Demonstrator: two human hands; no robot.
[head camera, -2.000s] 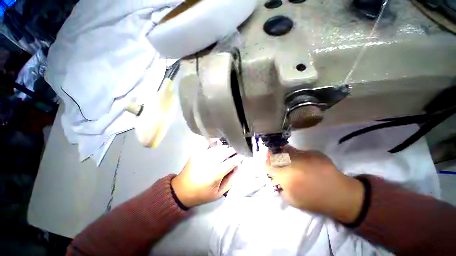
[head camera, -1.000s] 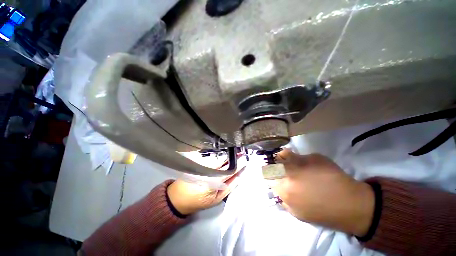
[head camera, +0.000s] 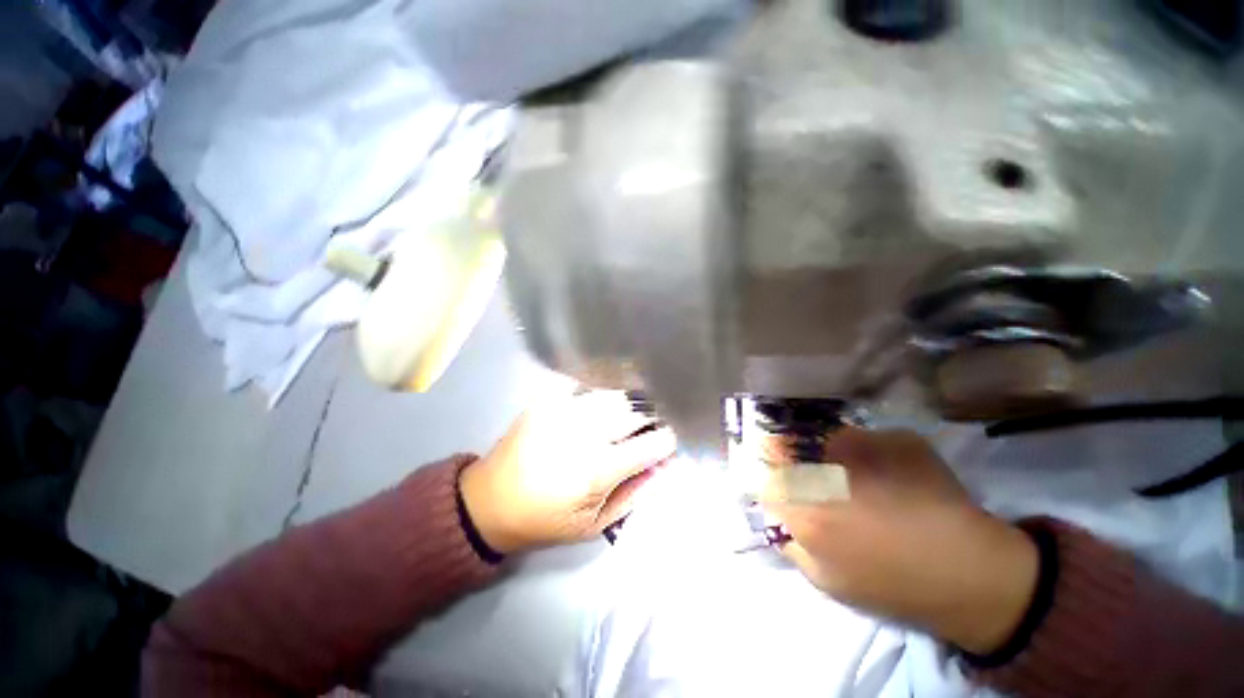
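White fabric (head camera: 737, 614) lies under the sewing machine head (head camera: 846, 205) and hangs in folds toward me; glare hides its detail at the needle. My left hand (head camera: 566, 471) lies left of the needle area, fingers at the fabric, with a small dark pointed tool (head camera: 613, 529) showing under the palm. My right hand (head camera: 900, 525) rests right of the needle area, fingers bent down on the fabric beside a small tan block (head camera: 812, 481). The fingertips of both hands are lost in glare, and the presser foot cannot be made out.
A cream oval lamp (head camera: 426, 307) stands left of the head. White cut pieces (head camera: 293, 177) lie at the back left of the grey table (head camera: 205, 464), which has a dark crack-like line. A white roll (head camera: 546, 41) sits on top. Dark straps (head camera: 1105, 416) hang at right.
The view has shifted; the machine head, seen close from above a second ago, now shows farther right and blurred. Both hands stay on the fabric beside the needle area.
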